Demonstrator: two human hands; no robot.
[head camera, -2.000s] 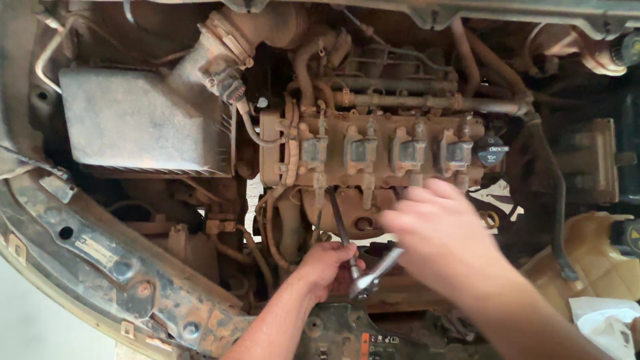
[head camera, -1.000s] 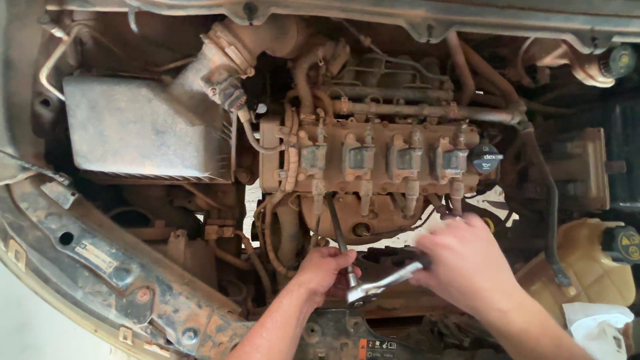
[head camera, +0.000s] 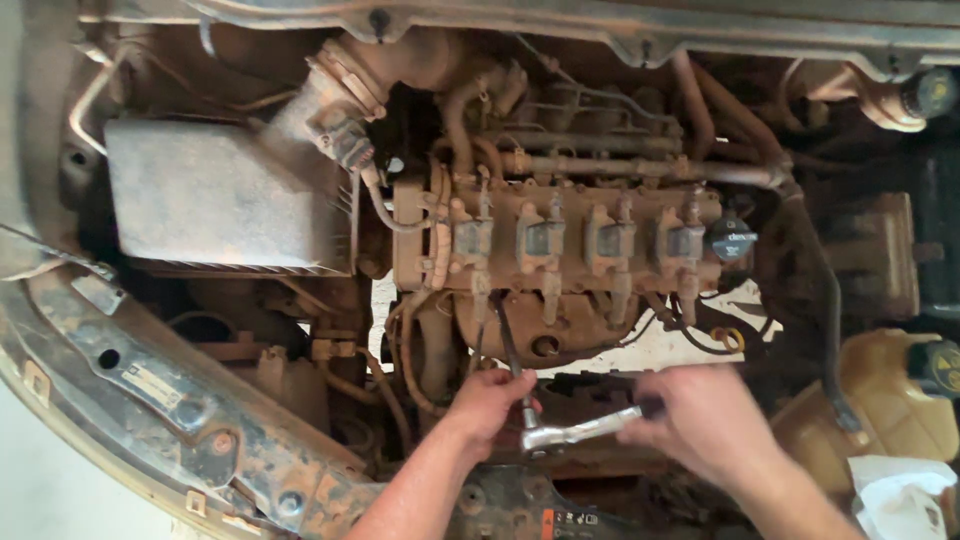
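My right hand (head camera: 694, 420), slightly blurred, grips the dark handle of a chrome ratchet wrench (head camera: 585, 429) at the front of the engine. A long extension bar (head camera: 508, 337) runs from the ratchet head up to the front of the dusty engine. My left hand (head camera: 491, 409) has its fingers around that bar, just above the ratchet head. The bar's far end is hidden near the top edge of the brown exhaust heat shield (head camera: 562, 322). Behind it lies the valve cover (head camera: 577, 281) with a row of several ignition coils (head camera: 541, 238).
A black air filter box (head camera: 217, 195) stands at the left. The oil filler cap (head camera: 733, 238) is at the valve cover's right end. A coolant reservoir (head camera: 885, 390) and a white cloth (head camera: 900, 495) are at the lower right. The rusty front crossmember (head camera: 300, 465) curves along the lower left.
My right hand has swung the ratchet handle, which pointed more steeply up and right two seconds ago and now lies flatter. My left hand has stayed around the extension bar.
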